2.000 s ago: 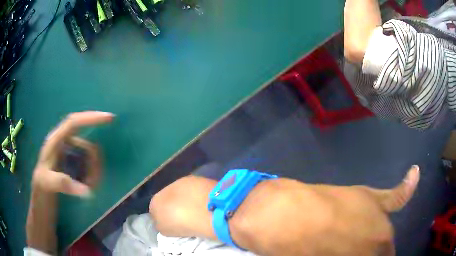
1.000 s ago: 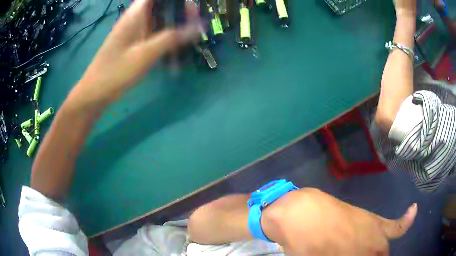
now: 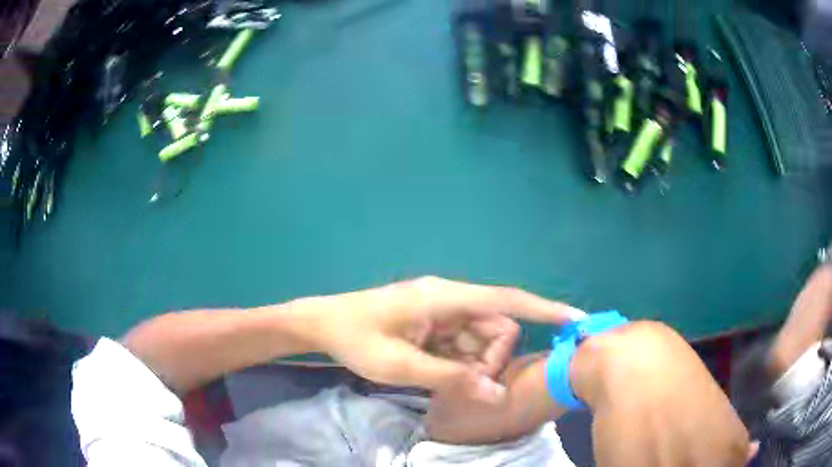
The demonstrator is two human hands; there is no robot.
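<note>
A blue wristband [image 3: 564, 365] sits around my right wrist. My left hand [image 3: 410, 333] reaches in from the left at the table's front edge. One extended finger meets or nearly meets the band's upper edge; the other fingers are curled, and I see nothing held in them. My right hand [image 3: 670, 392] shows its back at the lower right. Its fingers are mostly hidden or cut off by the bottom edge, so whether it holds anything cannot be told.
Loose lime-green cells [image 3: 205, 114] lie at the upper left beside a dark tangled heap [image 3: 109, 55]. Black units with green cells [image 3: 629, 109] cluster at the upper right on the green table [image 3: 365, 191]. A ridged panel [image 3: 762, 91] and another person's arm [image 3: 803, 315] are at the right.
The view has swung, bringing the cells and units further into frame. My left hand has come back from the units to my right wrist.
</note>
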